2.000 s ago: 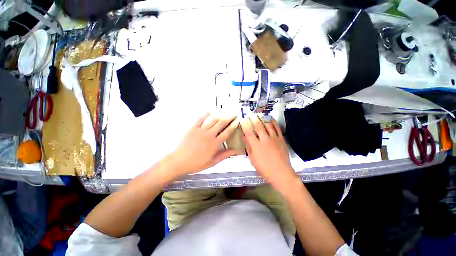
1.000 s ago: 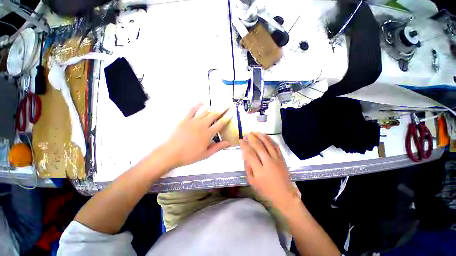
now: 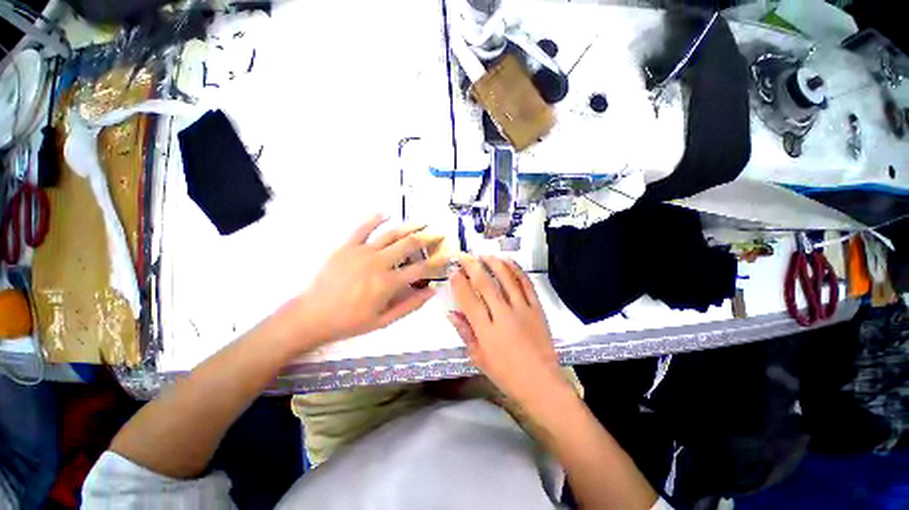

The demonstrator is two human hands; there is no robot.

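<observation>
My left hand (image 3: pixel 359 284) is just left of and in front of the presser foot (image 3: pixel 495 221). Its fingers are on a small tan card (image 3: pixel 431 245), with a bit of black showing under them. My right hand (image 3: pixel 506 324) is beside it, palm down, its fingertips meeting the left ones at the card's edge; whether it grips anything is hidden. A stack of black cut pieces (image 3: pixel 638 261) lies right of the needle area. More black cut fabric (image 3: pixel 223 171) lies at the left.
Sewing machine head with a tan patch (image 3: pixel 513 100) and a draped black strip (image 3: pixel 716 120). Brown cardboard (image 3: pixel 75 299) with a white tie (image 3: pixel 100 179), red scissors (image 3: pixel 25 221) and an orange ball (image 3: pixel 14 314) at left. More red-handled scissors (image 3: pixel 810 284) at right.
The view has shifted, so the scene sits further left. Since two seconds ago, my hands and the card have moved back from the presser foot. My fingertips have come together since one second ago.
</observation>
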